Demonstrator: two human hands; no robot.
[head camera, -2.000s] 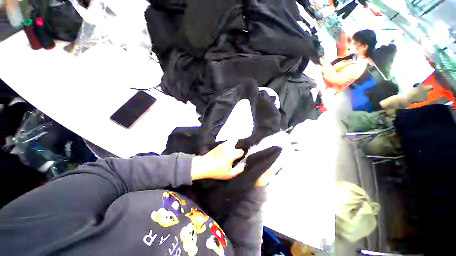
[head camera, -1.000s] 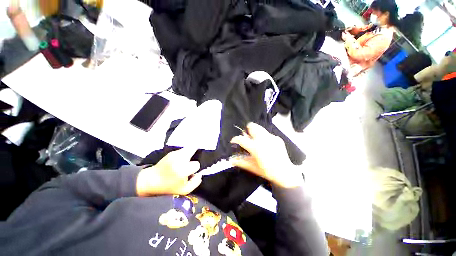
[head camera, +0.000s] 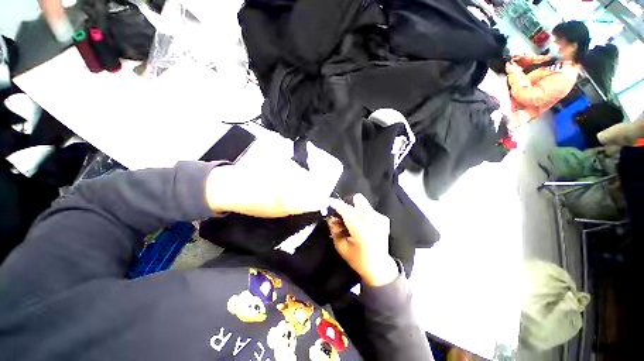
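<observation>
My left hand (head camera: 265, 185) reaches over the black garment (head camera: 275, 229), its fingertips meeting those of my right hand (head camera: 361, 236). The right fingers are curled and pinched near the white shoulder pad (head camera: 326, 168), which shows just beyond the left hand. What the fingertips hold is too small and bright to tell. A narrow white strip shows on the black cloth below the hands. A second curved white piece (head camera: 388, 116) with grey marks lies on the black cloth beyond.
A heap of black garments (head camera: 395, 84) covers the far table. A dark phone (head camera: 227, 144) lies on the white table (head camera: 92, 116), partly behind my left arm. Clear plastic (head camera: 169, 42) is beyond. A person (head camera: 547, 81) sits at far right. A tied cream sack (head camera: 554, 303) stands on the floor.
My left hand has risen and moved right, over the garment, to meet my right hand's fingertips. The spread right fingers have curled together. The left arm now partly covers the phone.
</observation>
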